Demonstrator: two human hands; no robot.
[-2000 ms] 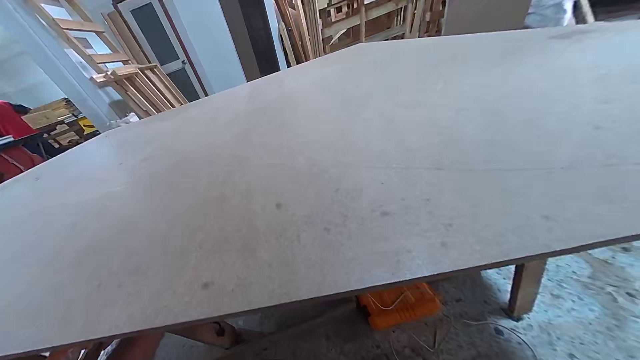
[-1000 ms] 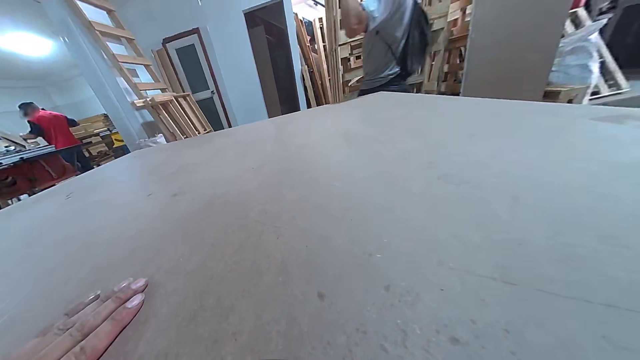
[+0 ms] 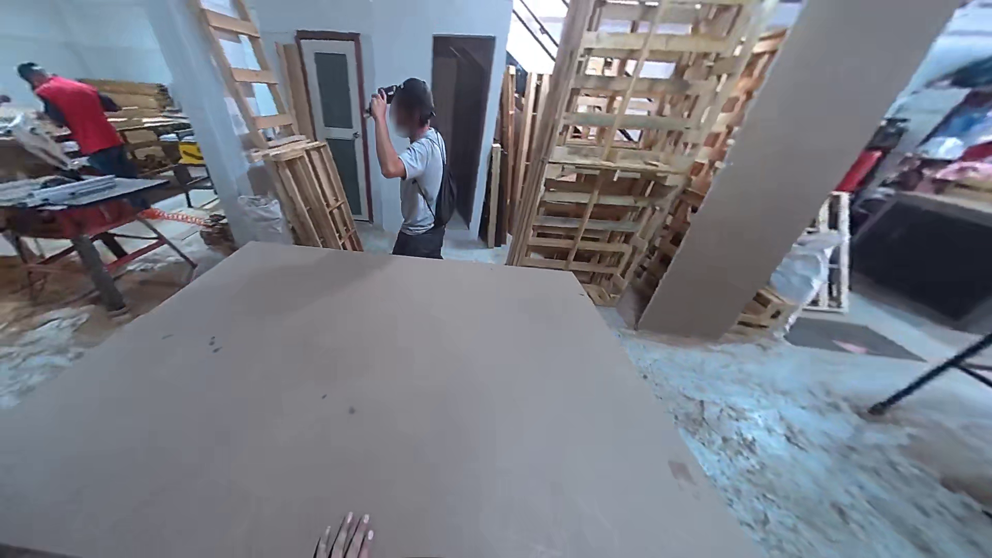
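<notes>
A large flat board table top (image 3: 434, 364) fills the lower middle of the head view, its pale surface marked with small dark spots and a darker patch near the right edge. At the near edge my left hand (image 3: 346, 536) rests on the board, only its fingers showing, slightly spread and holding nothing. The rest of that hand is cut off by the bottom of the picture. My right hand is out of view.
Beyond the far edge a person (image 3: 418, 170) raises a camera (image 3: 384, 97). Another person (image 3: 81, 116) in red stands near a machine table (image 3: 77, 194). Wooden frames (image 3: 612, 155), a leaning panel (image 3: 783, 170) and stacked slats (image 3: 310, 190) stand behind. Dusty floor (image 3: 775, 426) lies right.
The view has swung widely. The person in grey, partly seen one second ago, now shows with a raised camera. My left hand, absent two seconds ago, shows on the board in the later frames.
</notes>
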